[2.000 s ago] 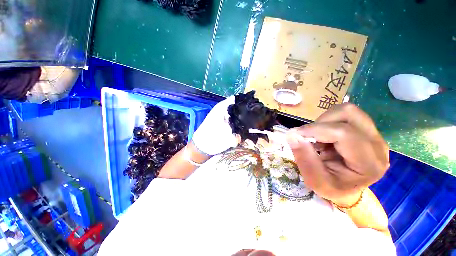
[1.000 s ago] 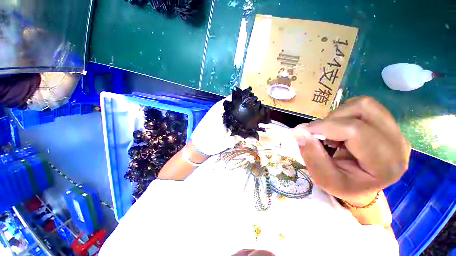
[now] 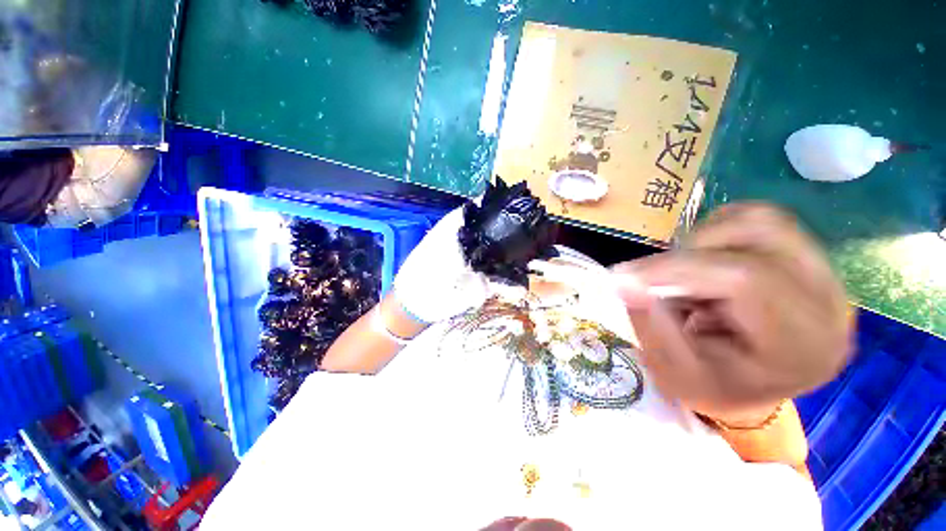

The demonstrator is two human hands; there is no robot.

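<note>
My left hand (image 3: 433,272), in a white glove, holds a black layered flower head (image 3: 505,230) in front of my chest. The head has spiky outer petals and a smooth, shiny dark middle facing up. My bare right hand (image 3: 742,301) is to the right of it, blurred, with thumb and fingers pinched together. A small whitish thing (image 3: 674,291) shows at its fingertips; I cannot tell what it is. The right hand is apart from the flower head.
A cardboard pad (image 3: 643,109) with a white dish (image 3: 578,186) and a squeeze bottle (image 3: 835,152) lie on the green table (image 3: 301,78). A blue crate (image 3: 220,311) of dark heads (image 3: 322,296) stands left. Ribbed blue crate (image 3: 882,415) at right. A person's part (image 3: 104,187) shows far left.
The flower head has turned, so its smooth middle faces up. My right hand has moved to the right, away from it. The view has shifted slightly.
</note>
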